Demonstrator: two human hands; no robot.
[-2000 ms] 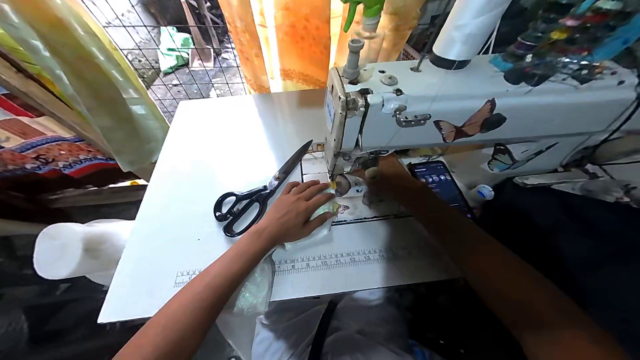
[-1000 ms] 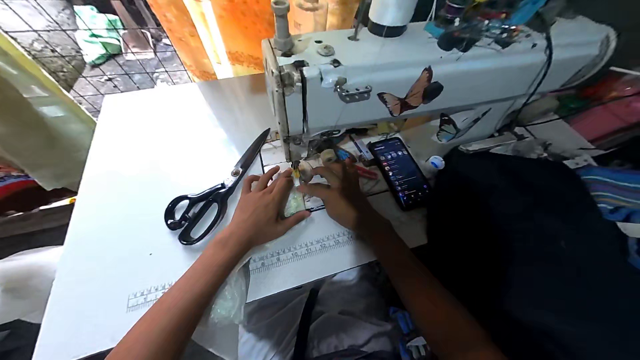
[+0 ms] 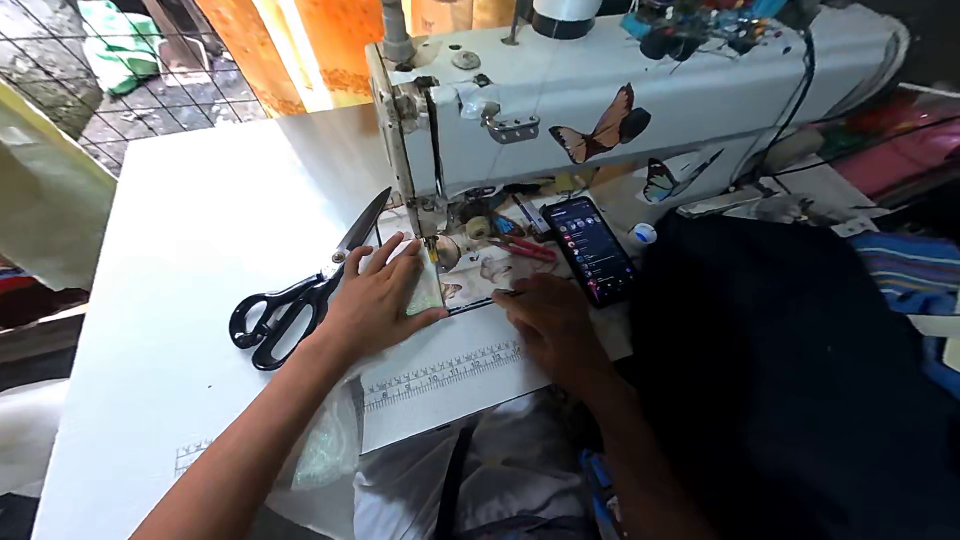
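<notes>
My left hand [image 3: 382, 296] lies with its fingers spread on a pale greenish sheer fabric [image 3: 425, 292], left of the needle and presser foot [image 3: 431, 247] of a white sewing machine [image 3: 495, 142]. The fabric also hangs over the table's front edge [image 3: 330, 442]. My right hand [image 3: 551, 322] rests on the machine bed, right of the fabric, its fingers curled; whether it holds something small is unclear. Black-handled fabric shears [image 3: 322, 292] lie beside my left hand. Red-handled thread snips [image 3: 529, 249] lie behind my right hand.
A lit smartphone [image 3: 590, 251] lies right of the snips, beside a small white-and-blue cap [image 3: 643, 234]. Dark cloth [image 3: 780, 360] heaps at the right. A printed ruler scale [image 3: 442, 375] runs along the front of the white table [image 3: 180, 255]. A thread cone [image 3: 562, 15] stands on the machine.
My right hand has moved from beside the needle toward the front right of the bed, away from the fabric. My left hand stays on the fabric. The view has shifted.
</notes>
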